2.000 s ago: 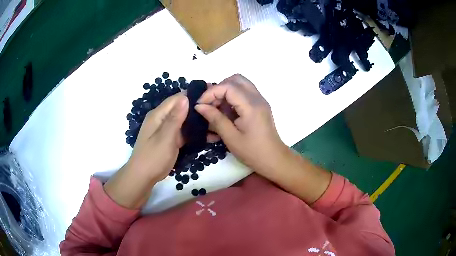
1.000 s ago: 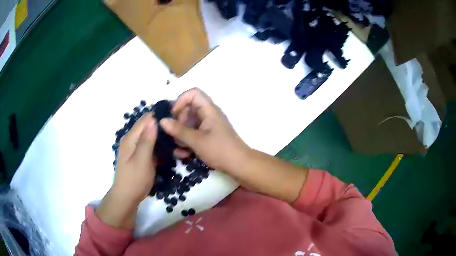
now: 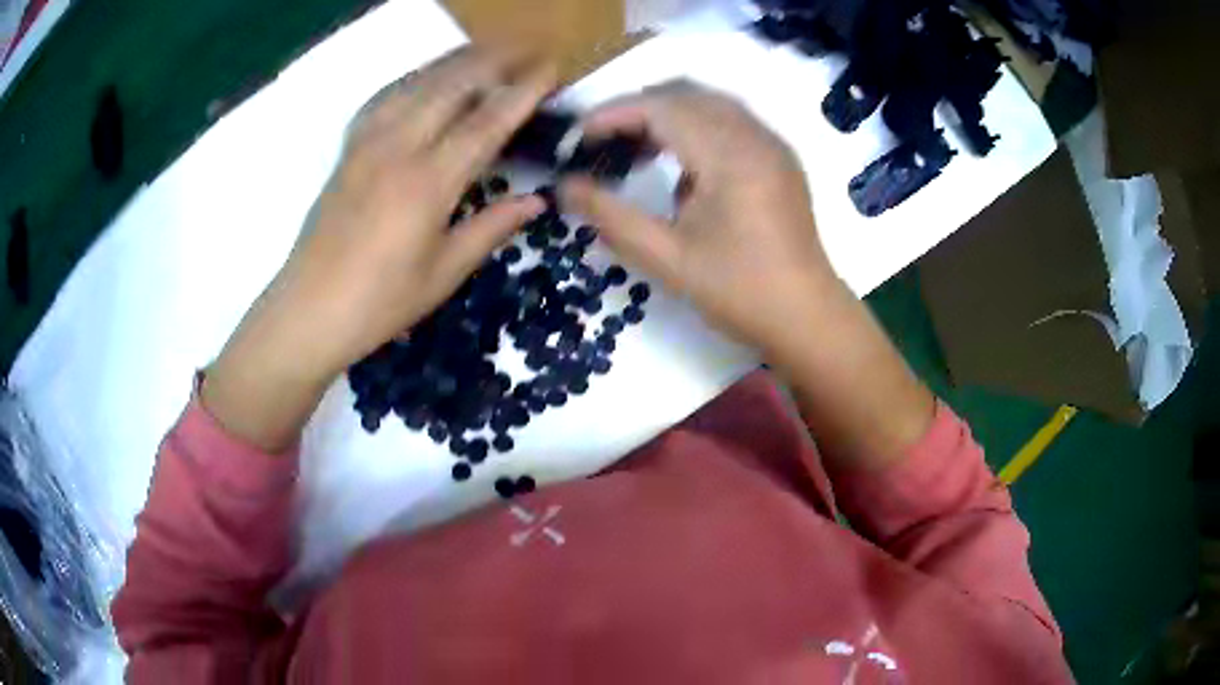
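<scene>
My left hand [image 3: 401, 201] and my right hand [image 3: 736, 201] are raised beyond the disc heap, both blurred. Between their fingers is a black housing [image 3: 549, 138], blurred and partly hidden, lying roughly crosswise. Fingers of both hands touch it. A heap of small black discs [image 3: 448, 348] lies on the white sheet [image 3: 696, 341] nearer my body, with a few discs loose at its near edge. My left hand and forearm cover the heap's left side.
A jumble of black housings [image 3: 910, 67] lies at the far right, with one housing [image 3: 899, 181] at its near end. Tan cardboard [image 3: 575, 30] is at the far edge. An open carton [image 3: 1024, 301] stands right. A clear plastic bag [image 3: 54, 562] is at lower left.
Both hands have moved away from my body, off the disc heap, with the black housing between them. The housing has turned from upright in view to crosswise. More of the heap shows.
</scene>
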